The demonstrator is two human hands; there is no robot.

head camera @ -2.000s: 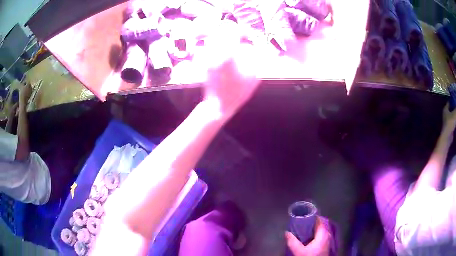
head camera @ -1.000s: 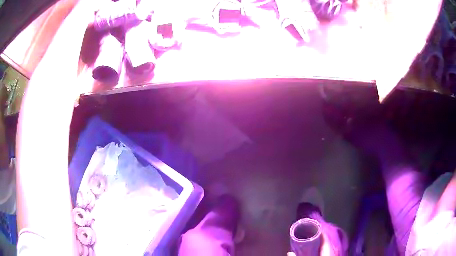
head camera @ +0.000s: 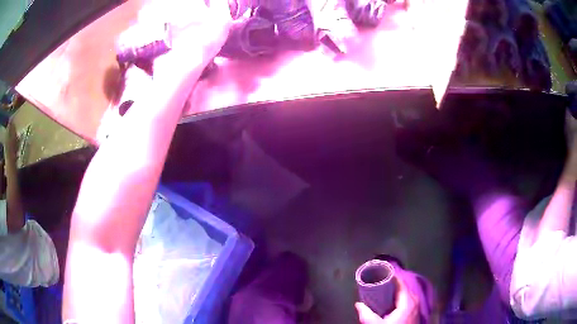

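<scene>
My right hand [head camera: 395, 311] is at the bottom edge, right of centre, partly cut off, holding an upright purple-grey tube part [head camera: 377, 292] with its dark open end up. My left arm reaches up into the lit box [head camera: 354, 73]. My left hand [head camera: 205, 31] is washed out by glare among the loose tubes near the top edge. Its fingers cannot be made out, nor whether it holds anything. A loose tube [head camera: 256, 35] lies just right of it, and another ribbed tube [head camera: 144, 50] lies to its left.
A blue crate [head camera: 231, 259] with a white liner sheet [head camera: 174, 253] stands at lower left, partly behind my left arm. Stacked dark tubes [head camera: 500, 54] lie right of the lit box. A seated person [head camera: 547, 272] is at right; another person's sleeve [head camera: 31, 253] shows at left.
My left hand, out of the picture at upper left one second ago, is now back in view among the tubes. My right hand still holds the tube, now slightly higher in view.
</scene>
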